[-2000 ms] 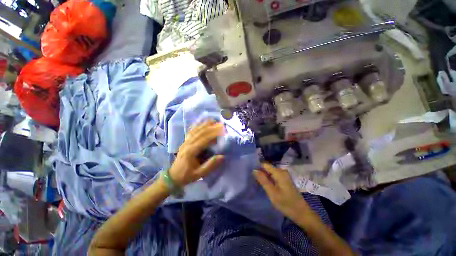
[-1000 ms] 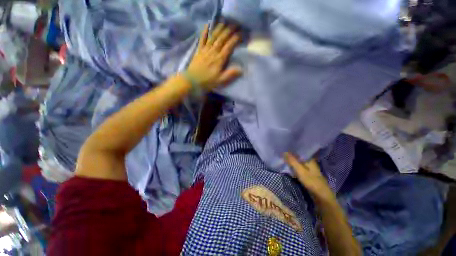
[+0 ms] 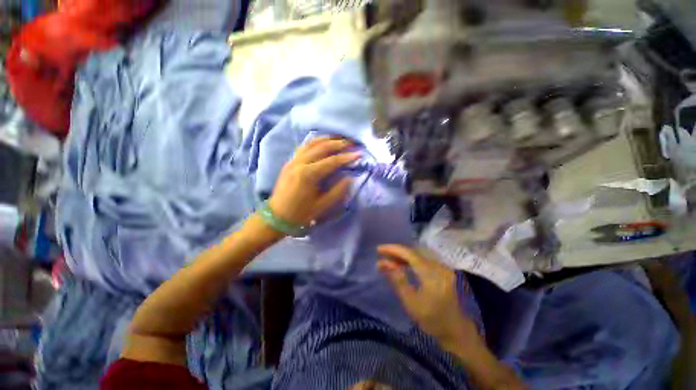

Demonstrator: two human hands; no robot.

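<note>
A light blue garment piece [image 3: 365, 236] lies on the machine table and hangs over its front edge onto my lap. Its upper part is bunched beside the brightly lit needle area of the overlock machine [image 3: 488, 84]. My left hand [image 3: 313, 185], with a green band at the wrist, lies palm down on the cloth just left of the needle area, its thumb apart from the fingers. My right hand [image 3: 427, 293] is lower right, at the cloth's right side near the table edge. Its fingertips touch or hover over the cloth; blur hides whether they pinch it.
A rumpled light blue sewn pile [image 3: 156, 175] covers the table at left, with more cloth [image 3: 84, 327] below. Red plastic bags [image 3: 46, 72] are upper left. White strips [image 3: 488, 263] and slim snips or pens [image 3: 629, 231] lie at right. Blue cloth [image 3: 588, 335] is heaped right of my lap.
One second ago the cloth was raised and spread before me, hiding the machine. Now it is down on the table beside the needle area. The view has tilted up, and both hands have moved with the cloth.
</note>
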